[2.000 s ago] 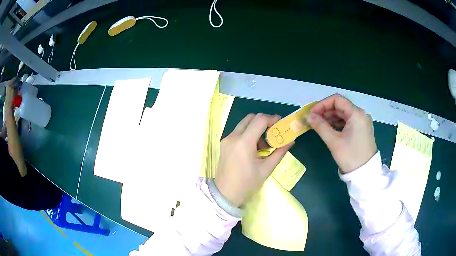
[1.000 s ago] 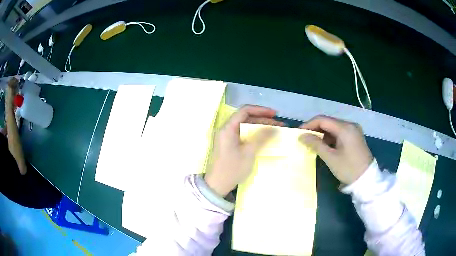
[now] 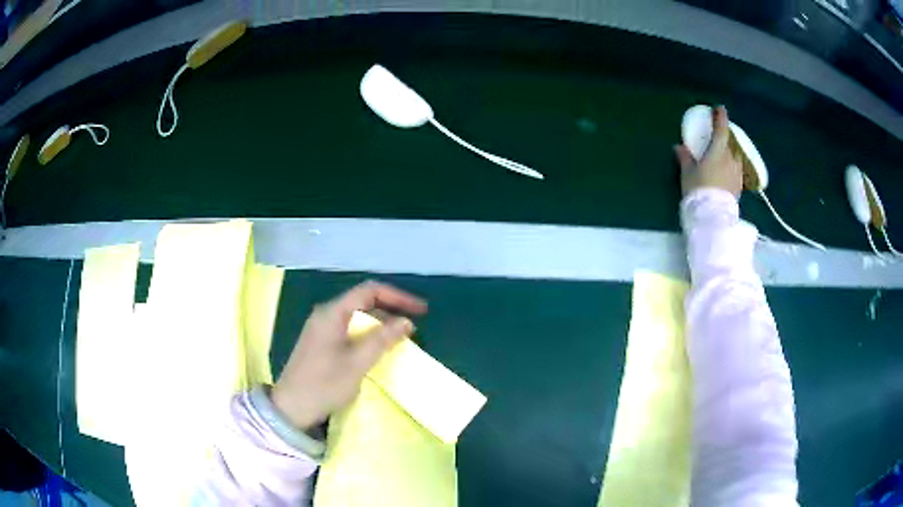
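My left hand point(image 3: 342, 352) holds a pale yellow release liner point(image 3: 396, 451) between thumb and fingers above the bench; its top part is folded over and shows a paler face point(image 3: 431, 386). My right hand point(image 3: 715, 168) is stretched out over the conveyor belt with its fingers on a white handheld device point(image 3: 697, 131). A second device point(image 3: 749, 158) with a yellow-orange face lies close against the right side of this hand, its strap trailing right. Whether the right fingers are closed around one or both devices is partly hidden.
A white device point(image 3: 396, 97) with a strap lies on the belt point(image 3: 584, 178). More devices lie at the left point(image 3: 216, 44) and right point(image 3: 863, 196). A grey rail point(image 3: 475, 248) divides belt and bench. White sheets point(image 3: 188, 347) lie left; a yellow sheet point(image 3: 649, 386) lies beside my right forearm.
My right hand has left the liner and reached forward right onto the belt. My left hand keeps the liner, now folded at the top. The view has shifted right.
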